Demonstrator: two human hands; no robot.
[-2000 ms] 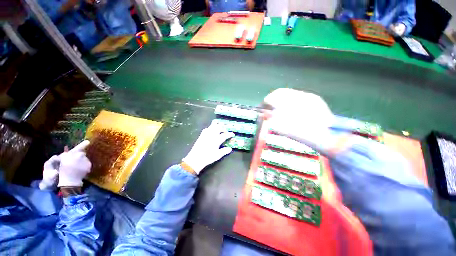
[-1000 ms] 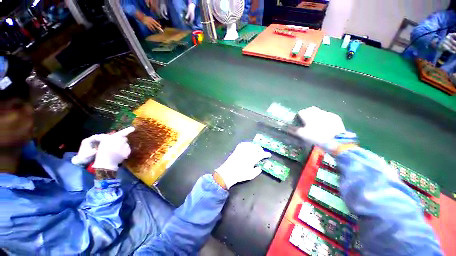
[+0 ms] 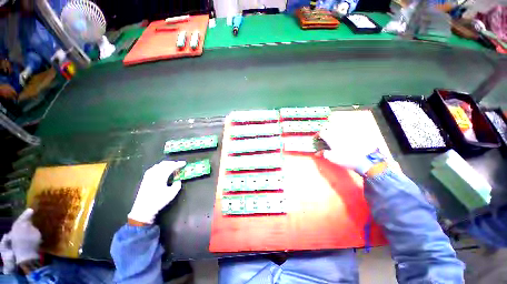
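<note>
Several green PCB strips (image 3: 254,182) lie in a left column on the red mat (image 3: 322,216); a shorter right column (image 3: 304,113) is at the mat's back. My gloved right hand (image 3: 350,145) has its fingertips closed on the right end of a strip (image 3: 299,144) in the right column, low over or on the mat. My gloved left hand (image 3: 155,189) pinches the left end of another strip (image 3: 194,169) on the dark surface left of the mat. One more strip (image 3: 190,144) lies behind it, untouched.
Parts trays (image 3: 416,125) (image 3: 464,121) stand right of the mat, near pale green strips (image 3: 461,180). A neighbour's gloved hand (image 3: 25,238) is beside a yellow-tan board (image 3: 94,188) at left. The green conveyor (image 3: 222,77) runs behind; an orange board (image 3: 167,41) lies across it.
The view has swung right. My right hand has moved from the conveyor's edge to the right column on the mat. My left hand stays at a strip left of the mat.
</note>
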